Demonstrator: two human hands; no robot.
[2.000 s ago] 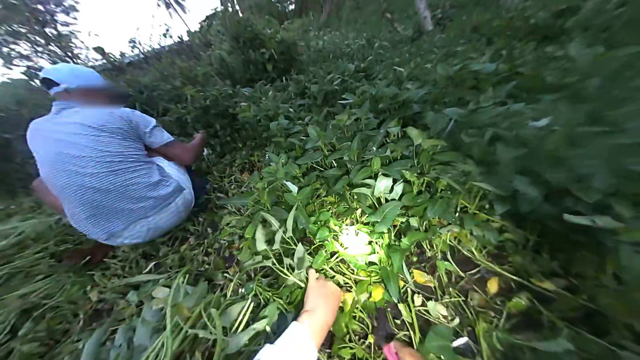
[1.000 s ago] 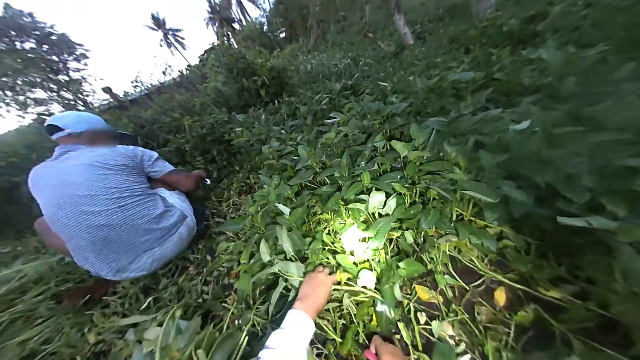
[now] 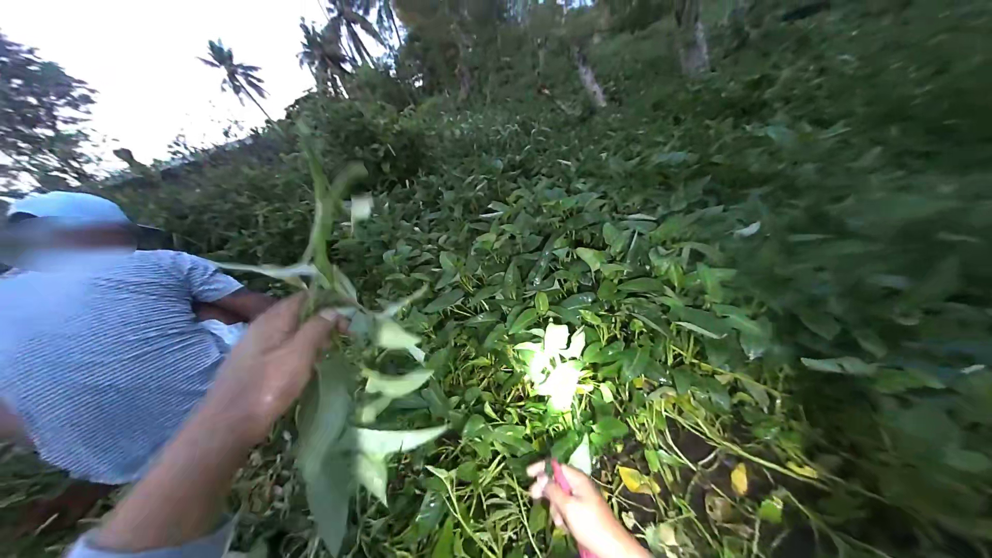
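Observation:
My left hand [image 3: 271, 364] is raised at left centre, its fingers closed around a bunch of leafy green stems [image 3: 329, 287]. Some stems stick up above the fingers, and long leaves hang below them. Low in the view, my right hand [image 3: 577, 508] grips a tool with a pink handle [image 3: 562, 477]; its working end is hidden or too blurred to make out. Around that hand grow leafy green plants [image 3: 496, 457] with thin stems, and a bright patch of light falls on the leaves just above it.
A person [image 3: 116, 349] in a light cap and patterned shirt crouches close by at the left, partly behind my left arm. Dense foliage covers the slope ahead and to the right. Yellow leaves [image 3: 637, 480] and bare stems lie on dark soil at lower right. Palms stand far back.
My left hand has risen from the low plants toward the upper left and now holds leafy stems. More of my right hand and the pink handle shows.

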